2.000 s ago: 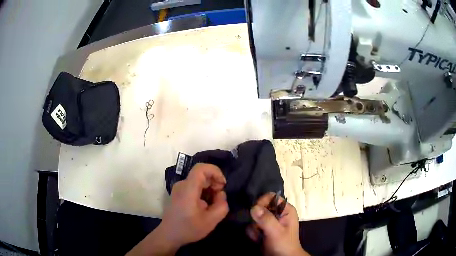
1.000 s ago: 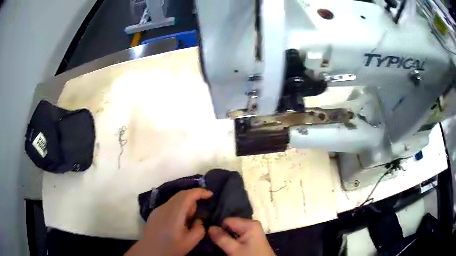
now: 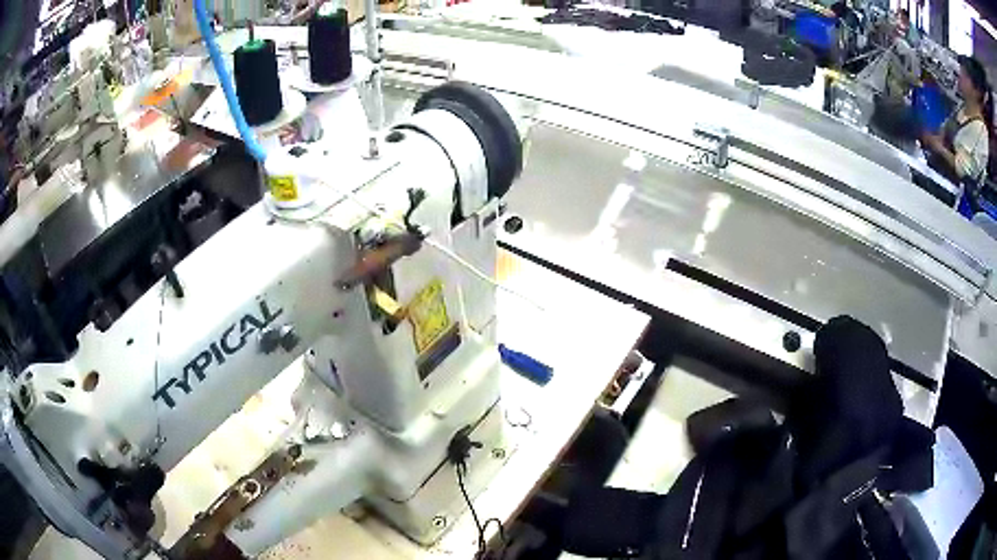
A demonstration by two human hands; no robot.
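Neither of my hands is in the picture. A heap of black fabric pieces [image 3: 793, 481] lies at the lower right, nearest in front of me, with thin light lines that look like zips. It rests partly on a pale surface. The white sewing machine marked "TYPICAL" [image 3: 251, 328] fills the left and middle. Its cylinder arm [image 3: 317, 481] with a worn brown metal guide shows at the lower left. The small bag piece held earlier is out of view.
A blue-handled tool [image 3: 526, 364] lies on the cream table [image 3: 579, 328] behind the machine. Black thread cones [image 3: 258, 82] stand on top. A long metal-topped table [image 3: 656, 208] with rails runs across behind. A person [image 3: 968, 137] is at the far right.
The view has swung right and up, away from the near table edge. Both hands, the held black fabric and the sample bag have left the picture. The fabric heap and far workshop now show.
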